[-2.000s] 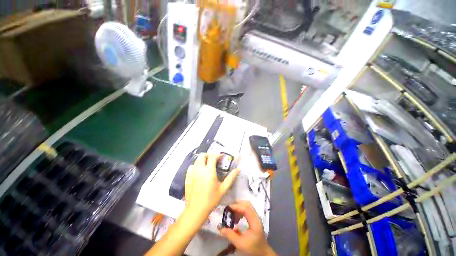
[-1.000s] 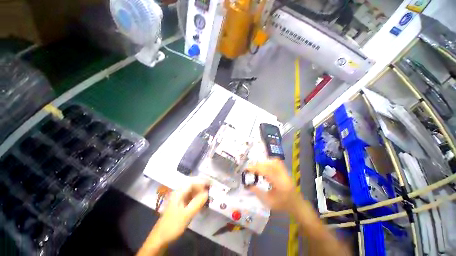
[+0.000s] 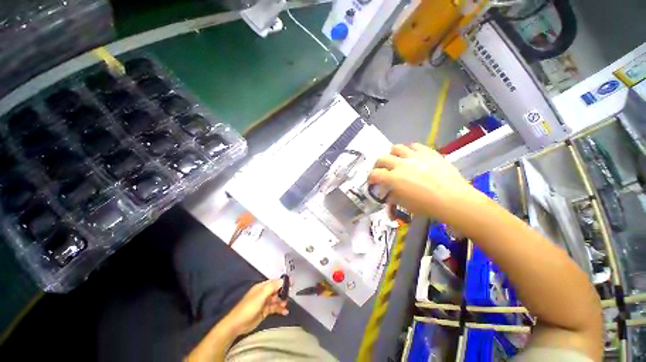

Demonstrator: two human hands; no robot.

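Note:
My right hand (image 3: pixel 418 180) holds a small black watch housing (image 3: pixel 378 191) by its edges at the metal fixture (image 3: pixel 347 205) on the white machine table (image 3: pixel 265 173). Whether the housing touches the fixture is hard to tell. My left hand (image 3: pixel 262 304) is low, in front of the machine's front edge, with a small black housing (image 3: pixel 285 286) seen edge-on between thumb and fingers. The blister tray (image 3: pixel 120 212) with black parts in its pockets lies at the left.
A red emergency stop (image 3: pixel 338 276) is on the machine's front edge. Orange-handled tools (image 3: pixel 243 223) lie below it. A black cable chain (image 3: pixel 324 164) crosses the table. The orange dispensing head (image 3: pixel 432 32) hangs above. Blue bins (image 3: pixel 479 283) stand at the right, crumpled tissue (image 3: pixel 365 237) by the fixture.
My right hand has moved up to the fixture with a housing. My left hand has drawn back and down from the machine edge. The view has shifted, showing more of the tray.

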